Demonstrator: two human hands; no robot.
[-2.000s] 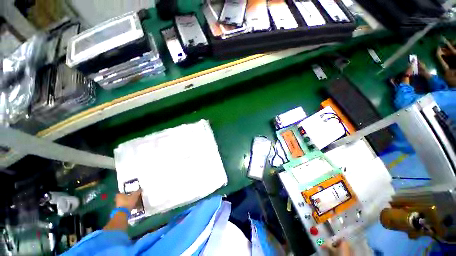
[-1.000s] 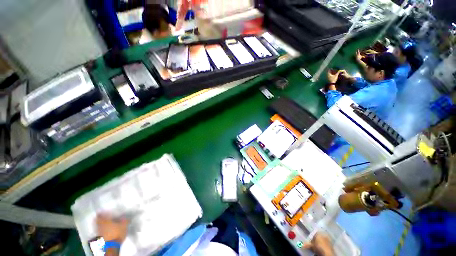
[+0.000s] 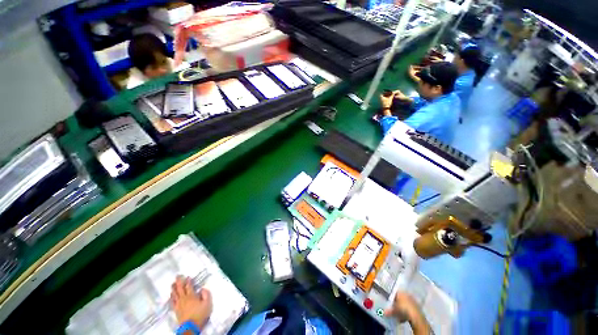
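My left hand (image 3: pixel 191 302), with a blue wrist band, lies flat with fingers apart on a white translucent sheet or tray (image 3: pixel 141 288) on the green bench. No phone part shows in it. My right hand (image 3: pixel 408 310) is at the front edge of the white machine base, beside the red and green buttons (image 3: pixel 368 303); its fingertips are too small to read. A phone frame (image 3: pixel 364 256) sits in the orange jig (image 3: pixel 347 262). The pale green jig (image 3: pixel 331 234) is beside it. The brass-gold dispensing head (image 3: pixel 435 241) hangs to the right of the jig.
A grey handheld meter (image 3: pixel 280 250) lies between tray and machine. A white-faced box (image 3: pixel 332 184) stands behind the jigs. A black carrier (image 3: pixel 242 118) with several phone parts is on the upper line. Stacked trays (image 3: pixel 49 190) are at left. People in blue smocks (image 3: pixel 436 111) sit beyond the machine.
The view has swung right, so the bench things sit further left. My left hand was on a phone part at the sheet's edge; now it rests on the sheet's middle. My right hand stays near the buttons.
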